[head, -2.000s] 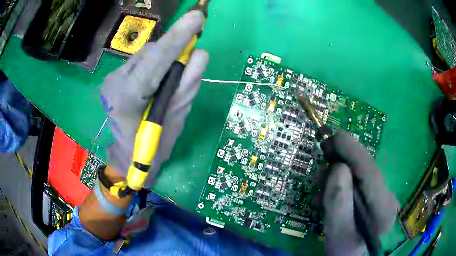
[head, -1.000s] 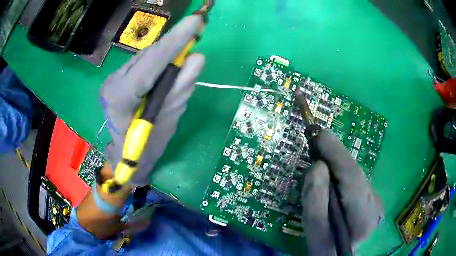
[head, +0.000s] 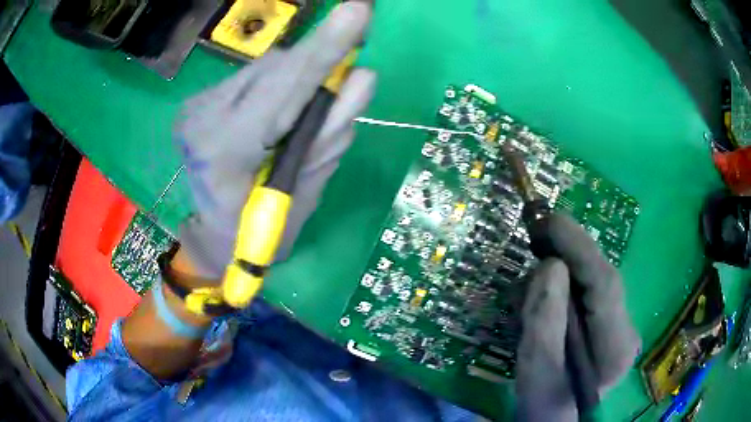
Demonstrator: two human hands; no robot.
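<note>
My left hand (head: pixel 255 148), in a grey glove, is shut on the yellow-and-black soldering iron (head: pixel 263 222), its tip end at the top edge of the picture. A thin solder wire (head: pixel 403 125) runs from the left hand's side to the upper part of the circuit board (head: pixel 412 247). My right hand (head: pixel 576 317), also gloved, is shut on a dark soldering iron (head: pixel 520 177). Its brown tip is over the upper part of the board, close to the wire's end; whether they touch I cannot tell. The right hand hides the board's lower right part.
A yellow sponge (head: pixel 254 26) in its dark stand and a black bin (head: pixel 103 21) are at the upper left. A red tray (head: pixel 86 214) with small boards is at the lower left. A black round holder (head: pixel 725 229) is at the right edge. A blue sleeve (head: pixel 12 157) shows far left.
The view has shifted, so the sponge and bin sit higher in the picture. Both hands keep their irons, and the dark tip and wire stay at the upper part of the board.
</note>
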